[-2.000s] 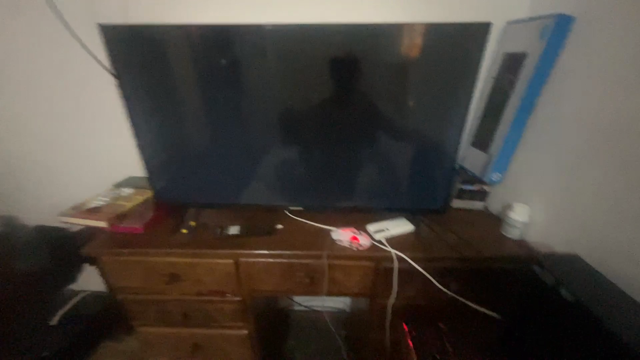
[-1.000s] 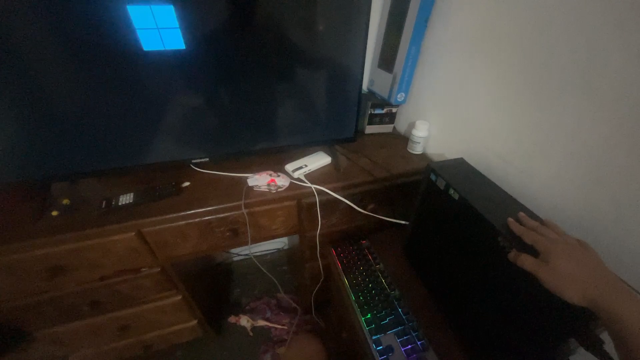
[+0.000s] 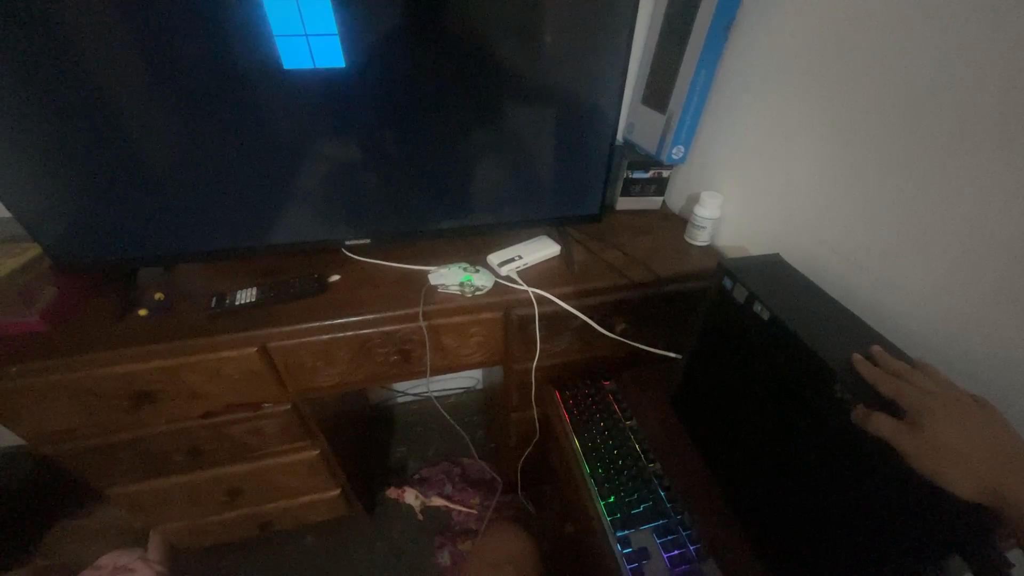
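My right hand (image 3: 928, 420) rests on the top edge of a black desktop computer tower (image 3: 832, 320) at the right, palm down, its fingers spread over the edge. My left hand is not clearly in view. Left of the tower lies a keyboard (image 3: 624, 480) with rainbow backlighting. A white wired mouse (image 3: 462, 278) glowing green sits on the wooden desk (image 3: 384, 320), beside a white power bank (image 3: 524, 254) with a cable plugged in. Behind them stands a large television (image 3: 448, 144) showing a blue window logo.
A remote control (image 3: 272, 293) lies below the television. At the right are a white bottle (image 3: 704, 218), a small box (image 3: 642, 188) and a tall blue-edged box (image 3: 696, 88). Cables hang over the desk's front. A doll (image 3: 428, 502) lies on purple cloth (image 3: 472, 480) on the floor.
The television was dark two seconds ago and now shows the blue logo. My right hand has come into view and stays on the tower. The mouse light went from red to green. The view turned right and down.
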